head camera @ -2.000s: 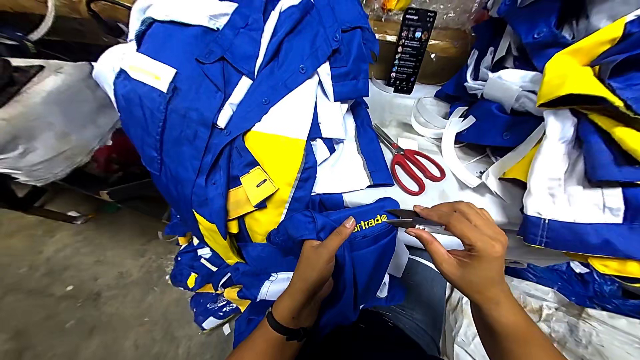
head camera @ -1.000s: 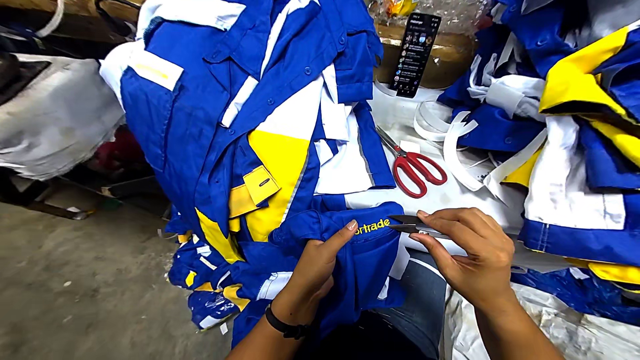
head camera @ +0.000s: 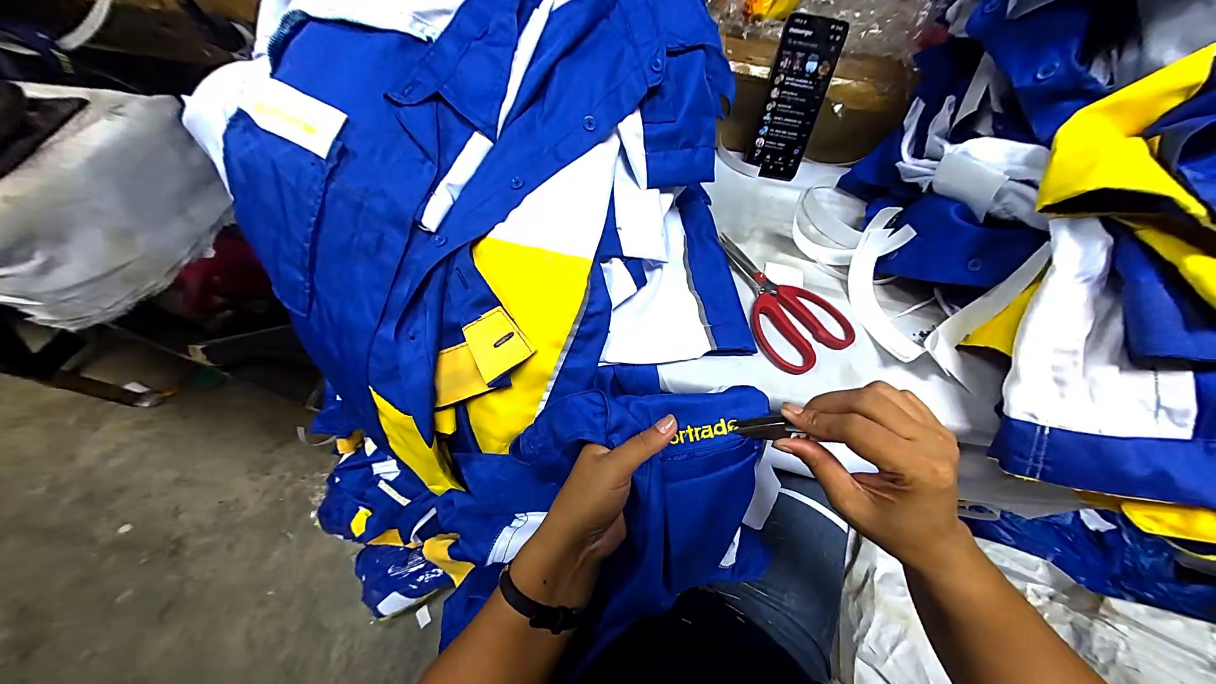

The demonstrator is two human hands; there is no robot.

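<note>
My left hand (head camera: 608,489) grips a blue cloth garment piece (head camera: 698,503) over my lap, thumb on top beside yellow embroidered lettering. Between the thumb and fingers of my right hand (head camera: 879,465) is a pair of small dark thread snips (head camera: 765,427), its tips at the right end of the lettering. Red-handled scissors (head camera: 798,323) lie on the white work surface just beyond. A blue, white and yellow shirt (head camera: 380,190) spreads over the pile to the left, with a yellow buttonhole tab (head camera: 497,345) near its lower part.
A phone (head camera: 801,95) with a lit screen leans at the back. Curled white strips (head camera: 879,285) lie right of the scissors. More blue, white and yellow garments (head camera: 1102,332) are heaped at the right. Bundled cloth pieces (head camera: 380,503) rest low at the left, above the concrete floor (head camera: 190,532).
The snips' blades, spread apart a second ago, now look closer together at the end of the lettering. My left hand has kept its hold on the blue cloth.
</note>
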